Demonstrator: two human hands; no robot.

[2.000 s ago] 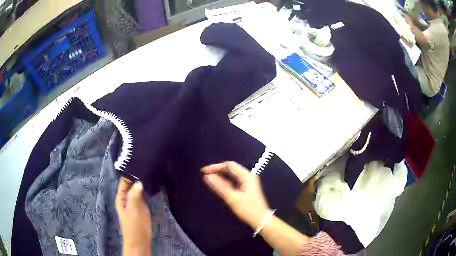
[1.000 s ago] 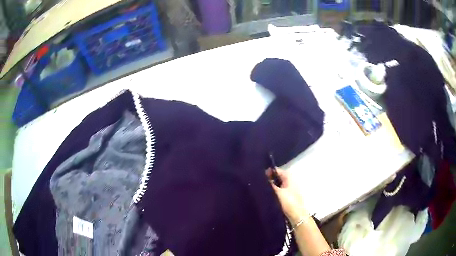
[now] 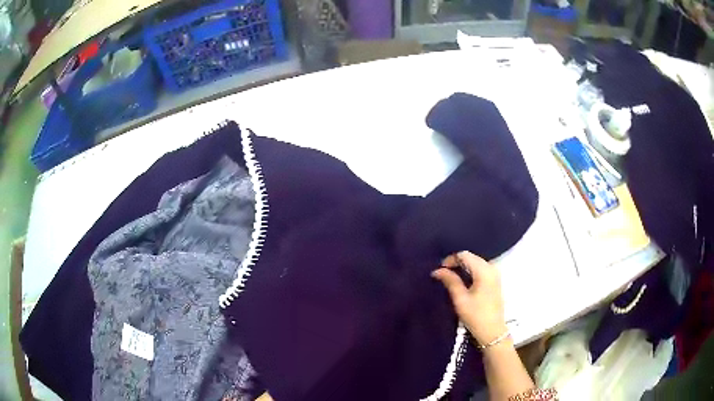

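A dark purple-black jacket (image 3: 337, 266) lies spread in front of me, one sleeve (image 3: 493, 172) bent out to the right. White toothed trim (image 3: 259, 219) edges the opening, with the grey-blue patterned lining (image 3: 180, 274) and a white care label (image 3: 138, 342) showing. My right hand (image 3: 479, 296) is over the jacket where the sleeve joins the body, fingers curled around a small dark tool that looks like thread snips, mostly hidden. Only a sliver of my left hand (image 3: 265, 397) shows at the bottom edge; its fingers are out of the picture.
A blue phone (image 3: 587, 175) lies on brown card, beside a white tape roll (image 3: 609, 129). Dark jackets (image 3: 665, 149) are piled at the right. White cloth (image 3: 626, 364) hangs below the table's end. Blue crates (image 3: 217, 43) stand beyond the far edge.
The jacket now lies flatter and its front trim edge has straightened. My left hand has left the trim and dropped almost out of view. My right hand's fingers have curled in near the sleeve.
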